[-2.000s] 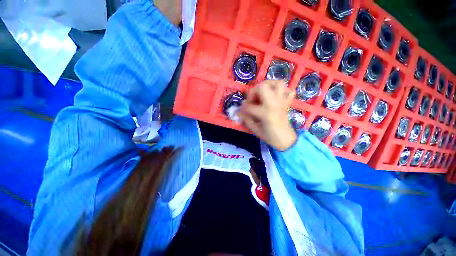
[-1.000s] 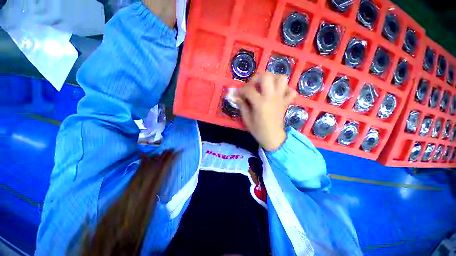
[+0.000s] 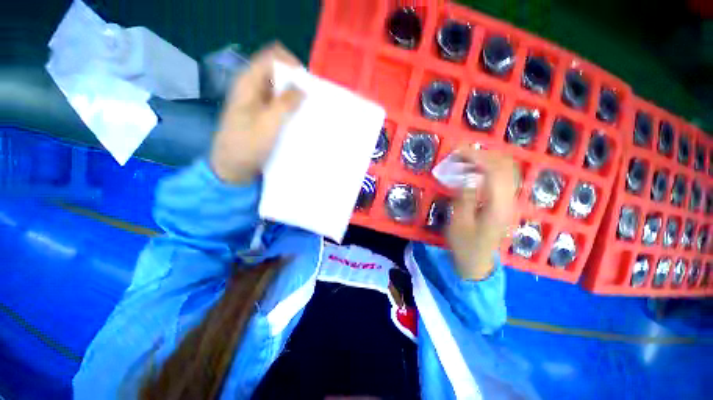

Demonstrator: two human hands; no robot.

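Observation:
My left hand [image 3: 254,117] holds a white sheet [image 3: 324,152] by its upper left edge, over the left part of the red tray [image 3: 391,73]. My right hand [image 3: 483,207] is blurred over the tray's near middle pockets. A small white piece [image 3: 460,172] is at its fingertips. Round lens units [image 3: 420,150] with dark centres and shiny rims sit one per pocket. The sheet partly hides two lens units at the left. Another lens unit [image 3: 440,212] is partly hidden by my right hand.
A second filled red tray [image 3: 594,273] adjoins at the right. Loose white papers [image 3: 117,125] lie at the upper left on the dark green bench [image 3: 184,133]. Blue floor [image 3: 47,258] shows at the lower left and right.
My left hand has come into view with the white sheet. My right hand has moved right and now shows a white piece at its fingertips. The near tray appears shifted in view.

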